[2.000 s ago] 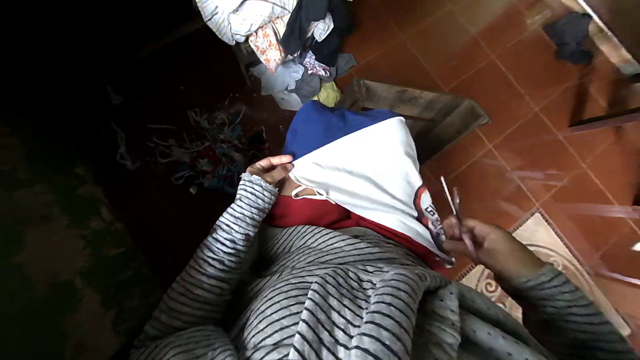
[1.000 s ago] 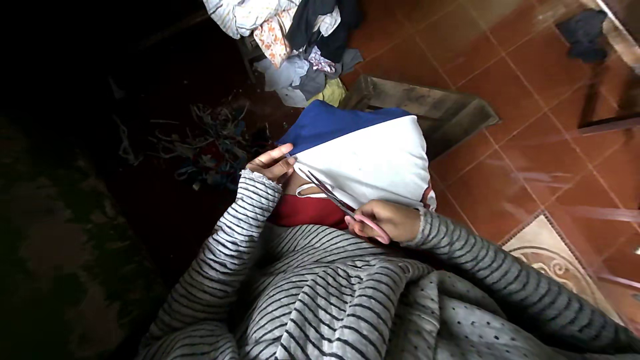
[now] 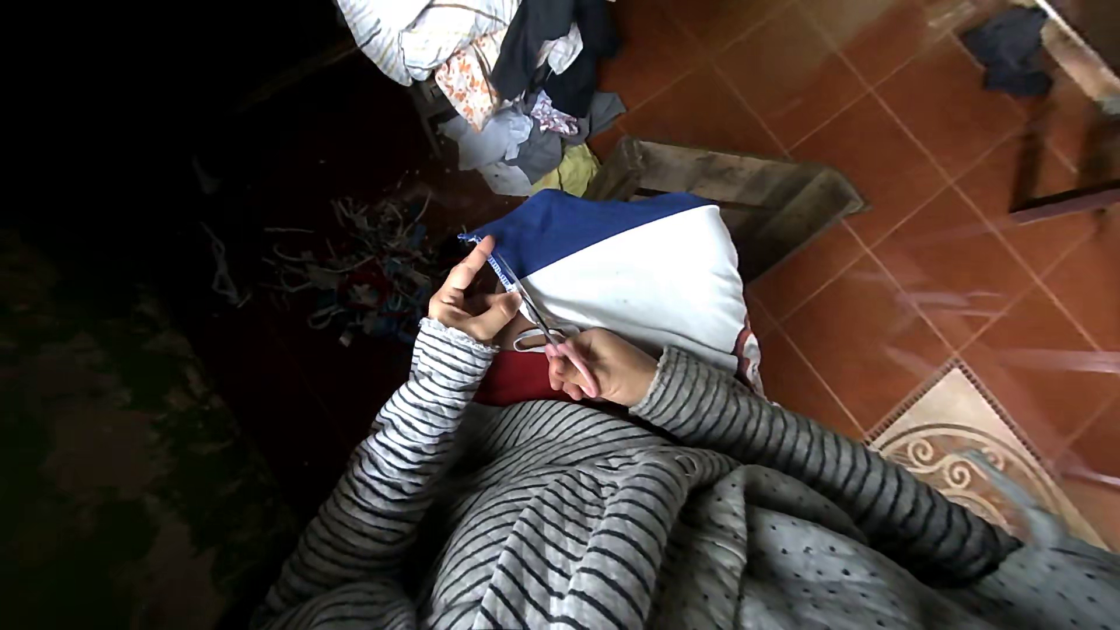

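Note:
A garment of blue, white and red fabric lies over my lap, a thin white cord loop near its lower left side. My left hand pinches the garment's left edge, where a frayed blue and white seam shows beside the fingers. Pink-handled scissors are in my right hand, their blades lying along that seam and pointing up and left toward my left fingers. Whether the blades are parted is hard to tell.
Beyond the garment stands a wooden frame. A pile of mixed cloth lies at the top. Fabric scraps are scattered on the dark floor at left. A dark cloth lies on the tiles at upper right.
My right hand with the scissors has moved left from the garment's right side to its left edge. The blades now lie along the seam, and a frayed seam end shows above my left fingers.

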